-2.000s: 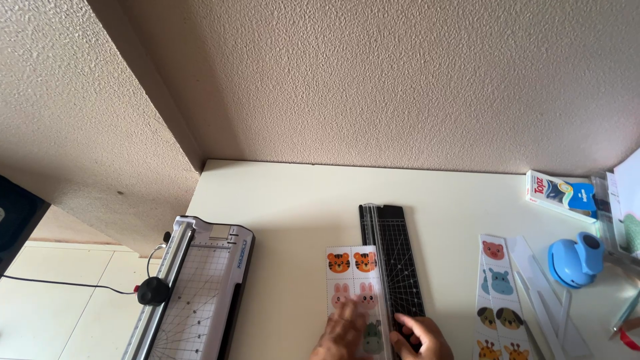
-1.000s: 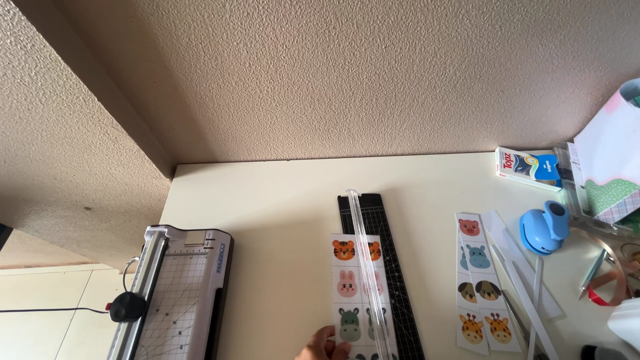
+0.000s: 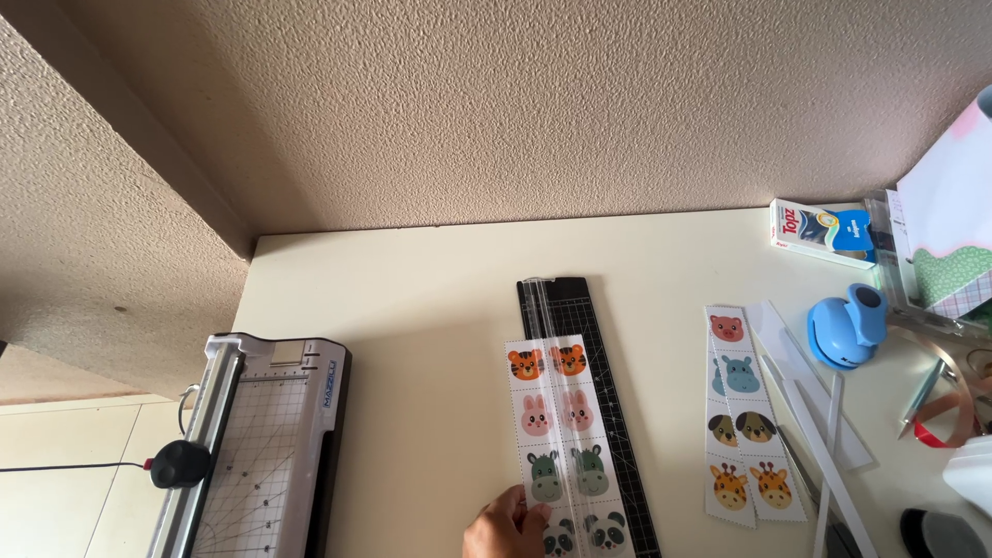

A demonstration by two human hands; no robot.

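A paper sheet with two columns of printed animal faces (image 3: 559,426) lies on a small black paper trimmer (image 3: 620,434). The trimmer's clear plastic rail crosses the sheet lengthwise, between the two columns. At the bottom, my left hand (image 3: 508,523) pinches the sheet's left edge beside the zebra-like and panda faces. My right hand is out of view. To the right lie cut strips of animal faces (image 3: 756,426), partly overlapping, with white paper offcuts (image 3: 814,434) beside them.
A larger white-and-black paper trimmer (image 3: 271,434) with a black knob stands at the left. On the right are a blue craft punch (image 3: 845,325), a small box (image 3: 821,232), a pen (image 3: 922,391), ribbon and clear plastic cases. A textured wall borders the table's back edge.
Two seconds ago both hands were on the sheet and trimmer; the right hand has since left the view. The clear rail, tilted off the trimmer's base one second ago, now lies along it.
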